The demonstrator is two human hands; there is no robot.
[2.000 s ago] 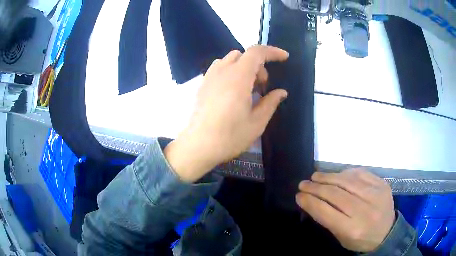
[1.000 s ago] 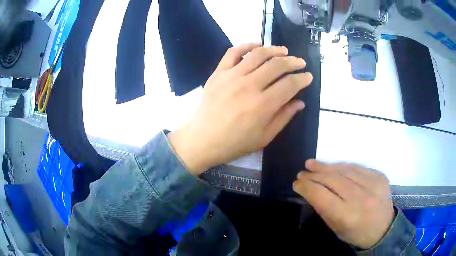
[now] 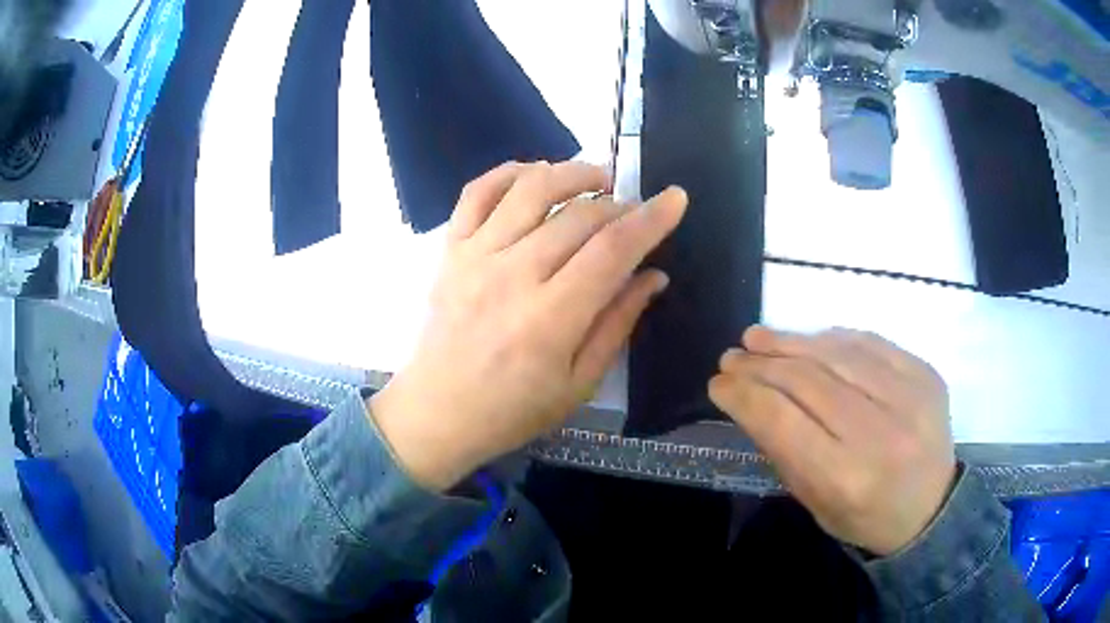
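Note:
A black fabric strip (image 3: 700, 231) lies on the white table, running from under the presser foot (image 3: 749, 83) toward me; its near end lies at the table's front edge. My left hand (image 3: 523, 292) is on the strip's left side, fingers bent and fingertips touching its left edge. My right hand (image 3: 846, 426) holds the strip's right edge near its lower end, thumb and fingers close together. The blue-grey cylindrical attachment (image 3: 861, 149) hangs right of the needle area. The needle tip is too small to make out.
Black cut pieces (image 3: 457, 116) lie flat left of the needle. A long black strip (image 3: 158, 231) hangs over the table's left side. A stiff black rectangle (image 3: 1004, 183) lies at right. Orange-yellow loops (image 3: 105, 231) show at far left. A measuring tape (image 3: 657, 458) follows the front edge.
The strip has moved up under the machine, so its lower end now shows at the table edge. My left hand has shifted left toward the strip's edge. My right hand has moved up with the fabric.

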